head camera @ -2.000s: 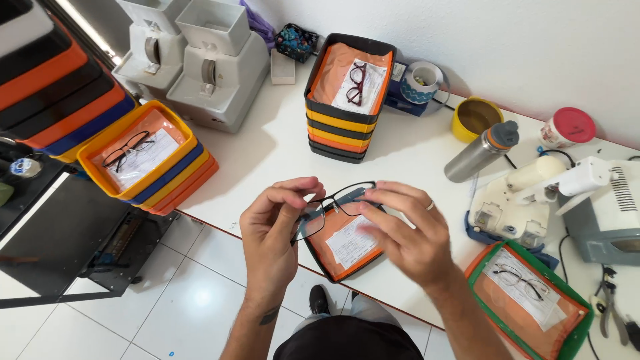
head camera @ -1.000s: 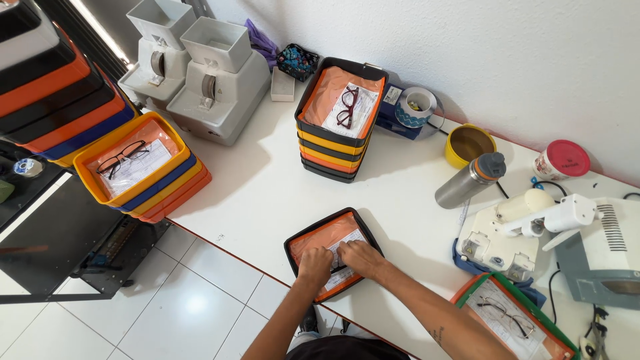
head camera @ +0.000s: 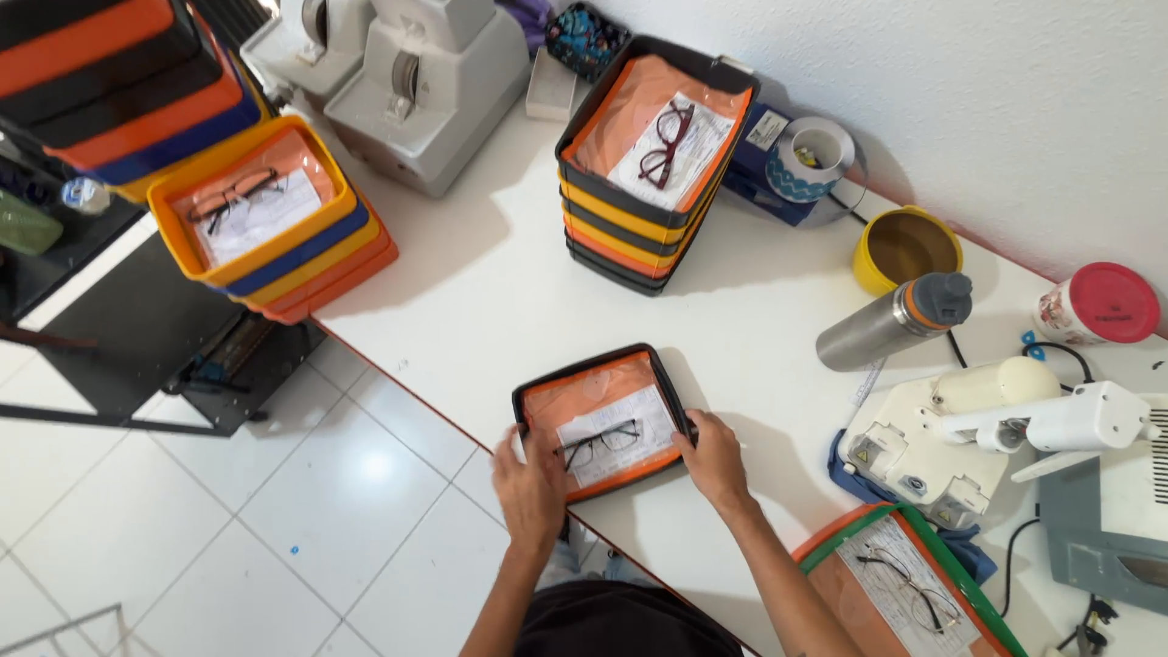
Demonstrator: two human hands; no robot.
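Observation:
A black plastic tray with an orange liner lies at the front edge of the white table. Inside it, black-framed eyeglasses rest on a white printed paper. My left hand grips the tray's near left side, close to one end of the glasses. The right side of the tray is held by my right hand, thumb over the rim. Behind it, dark red eyeglasses lie in the top black tray of a stack.
Stacked colored trays stand at the left, near grey machines. Rightward are a steel bottle, a yellow cup, a white lens-edging-type device and a green tray with glasses. A white wall runs behind the table.
Two seconds ago both hands held the black-framed glasses above the tray; now the glasses lie in it. My hands have moved apart from inside the tray to its two sides.

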